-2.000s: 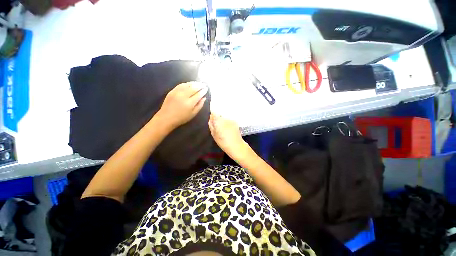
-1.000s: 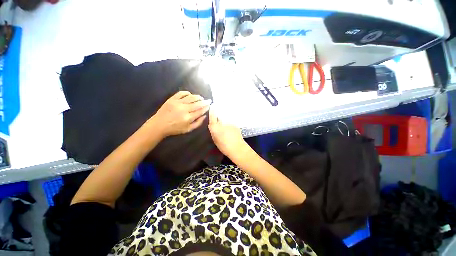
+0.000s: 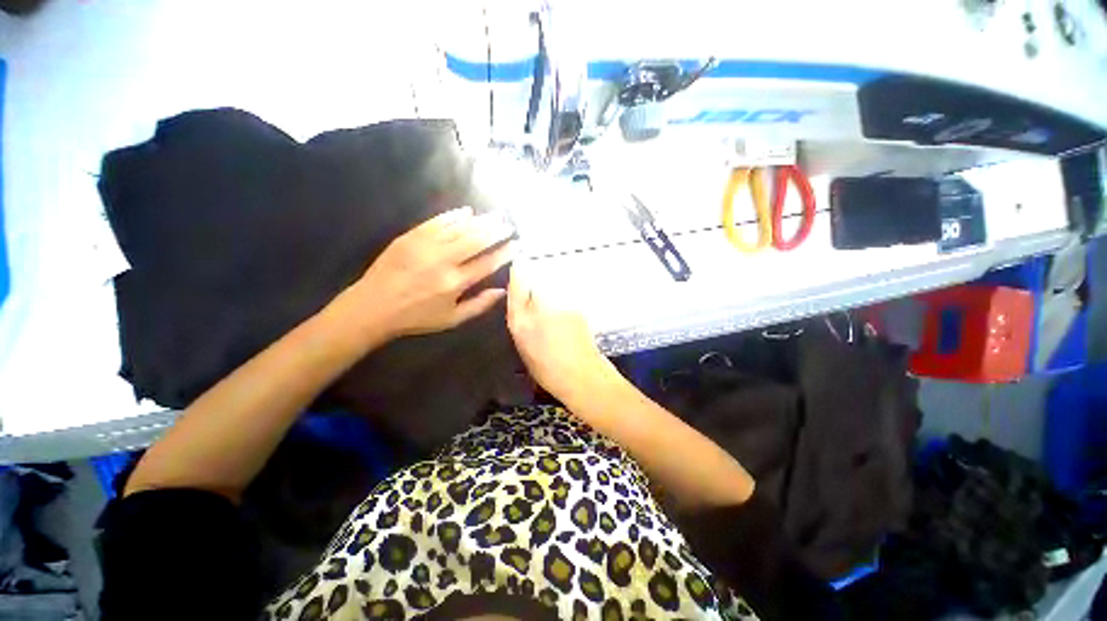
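A black garment piece (image 3: 243, 231) lies on the white machine table, left of and in front of the presser foot and needle (image 3: 552, 152); glare washes out the stitching spot. My left hand (image 3: 431, 273) is on the cloth near its right edge, fingertips close together, with a small pale spot at them that I cannot identify. My right hand (image 3: 543, 328) pinches the cloth's right edge nearer the table's front edge, just below my left fingers. The sewing machine (image 3: 777, 103) stands behind, its lettering blurred.
Thread snips (image 3: 659, 239) lie right of the needle. Scissors with yellow-orange (image 3: 744, 209) and red loops lie beyond, then a flat black phone-like rectangle (image 3: 884, 211). Dark cloth heaps (image 3: 850, 449) hang below the table's grey front edge (image 3: 777, 297). A red crate (image 3: 975, 334) stands lower right.
The view has shifted, so the machine, snips and scissors appear further right. Both hands remain at the cloth's right edge; my left fingers look slightly more spread.
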